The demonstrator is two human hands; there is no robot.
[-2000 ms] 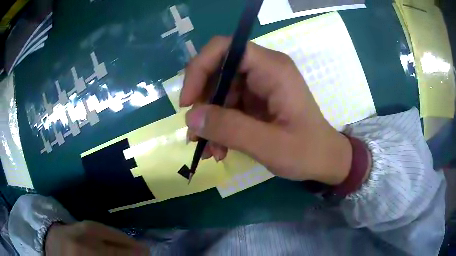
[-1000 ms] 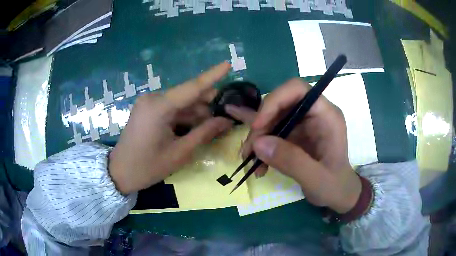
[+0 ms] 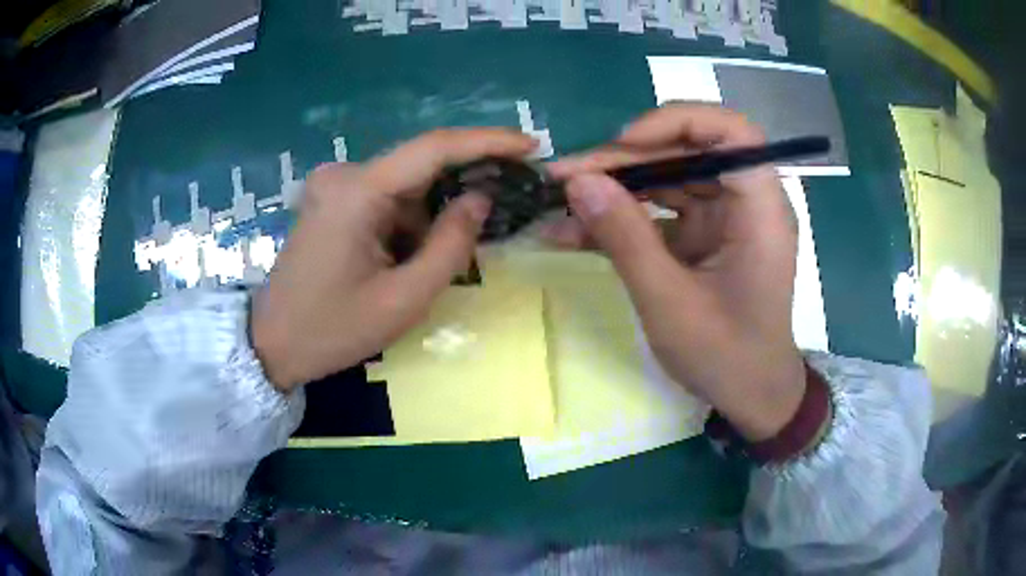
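My left hand (image 3: 360,248) grips a round black module (image 3: 495,197) between thumb and fingers, above the yellow release paper (image 3: 467,360). My right hand (image 3: 703,253) holds black tweezers (image 3: 720,164), lying nearly level, with their tip end at the module's right side. The tips are hidden or blurred, so I cannot tell whether they hold a piece. A black adhesive sheet (image 3: 347,407) lies on the yellow paper, partly under my left hand. A small black piece (image 3: 471,272) shows just below the module.
Grey T-shaped pieces (image 3: 240,189) stand in rows on the green mat (image 3: 428,68) at left. A grey-white die-cut sheet (image 3: 574,14) lies at the top. A grey adhesive sheet (image 3: 788,107) is beyond my right hand. Yellow paper (image 3: 951,259) lies at right, grey sheets (image 3: 186,51) at upper left.
My left hand came in with the module and now holds it more firmly to the left. My right hand raised the tweezers from the small black piece on the yellow paper to the module.
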